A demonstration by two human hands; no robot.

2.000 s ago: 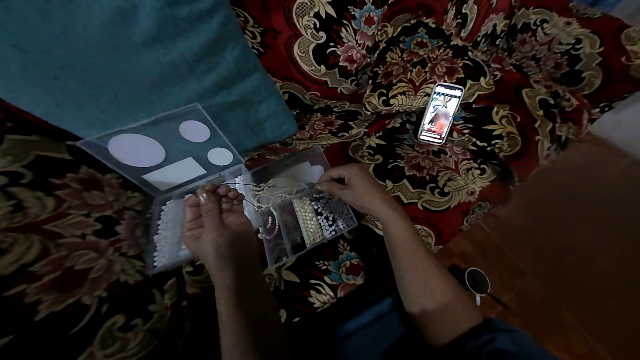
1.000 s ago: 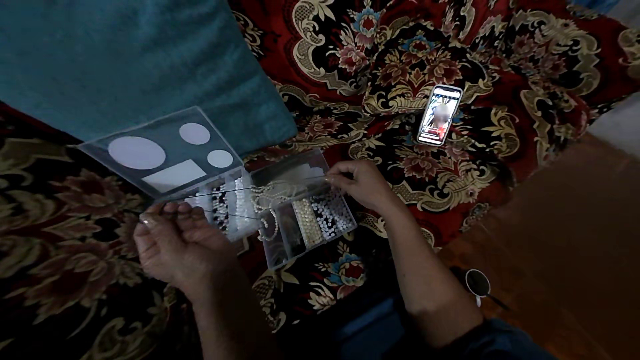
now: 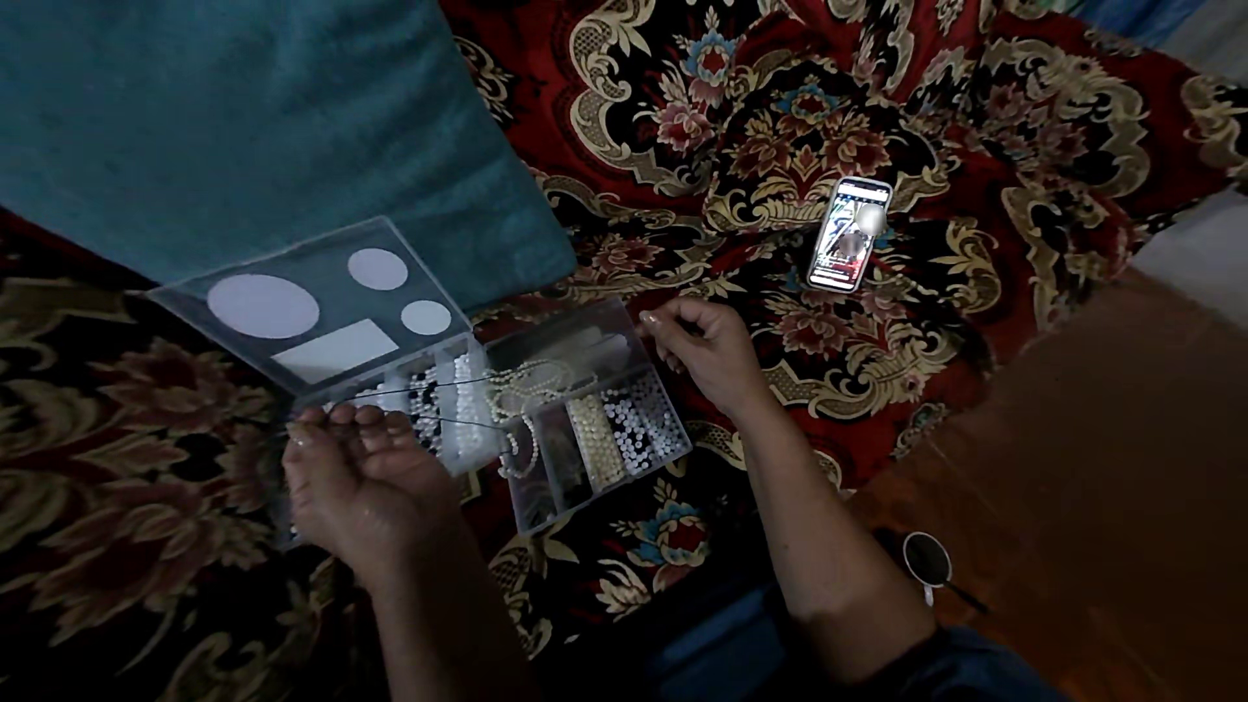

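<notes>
My left hand [image 3: 366, 483], palm up with its fingers curled, pinches a thin dark cord [image 3: 429, 386] over the left part of a clear plastic bead box. At the right edge of the box my right hand [image 3: 702, 351] has thumb and fingertips close together; whether it holds the cord is too dim to tell. A strand of small cream beads [image 3: 526, 382] lies looped over the box's divided tray [image 3: 554, 444]. Cream beads [image 3: 597, 439] and white beads [image 3: 648, 429] fill separate compartments. More white beads [image 3: 466, 400] sit in the left part, partly hidden by my left hand.
The open clear lid [image 3: 331, 366] with white paper shapes leans against a teal cushion [image 3: 390, 127]. A lit smartphone [image 3: 848, 234] rests on the patterned red and black fabric [image 3: 673, 526]. At lower right a cup [image 3: 926, 559] stands on the brown floor [image 3: 1092, 546].
My left hand has moved left from over the box's middle, then back slightly right. My right hand has shifted a little to the right.
</notes>
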